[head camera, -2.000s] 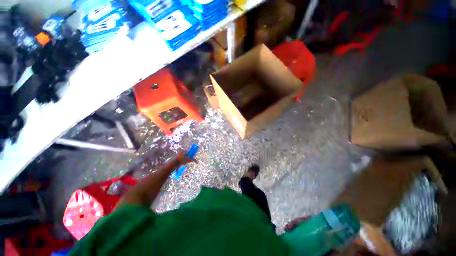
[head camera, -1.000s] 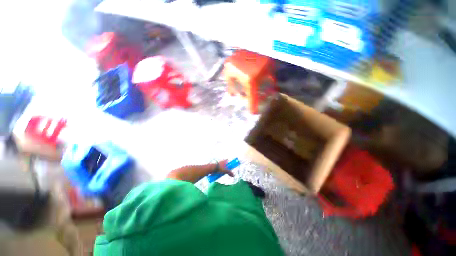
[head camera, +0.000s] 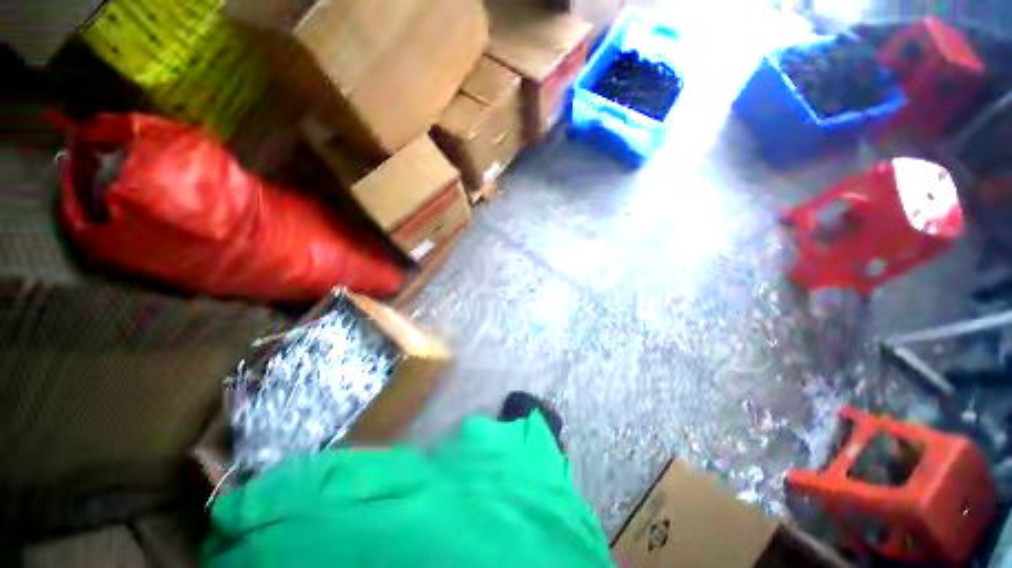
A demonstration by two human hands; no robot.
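Note:
Neither of my hands shows in the head view. My green clothing fills the bottom of the picture, with a dark shoe just beyond it. Nearest in front, at the lower left, an open brown carton holds a heap of whitish, shiny scraps. Part of another brown carton with a dark printed mark stands at the bottom right.
Brown cartons are stacked upper left beside a long red-orange sack. Blue crates with dark contents stand at the top. A pink-red stool and an orange stool are at the right. Scraps litter the floor.
The view has swung left. The hand with the small blue object and the table with blue-and-white boxes have left the picture. The stacked cartons and red-orange sack have come into view.

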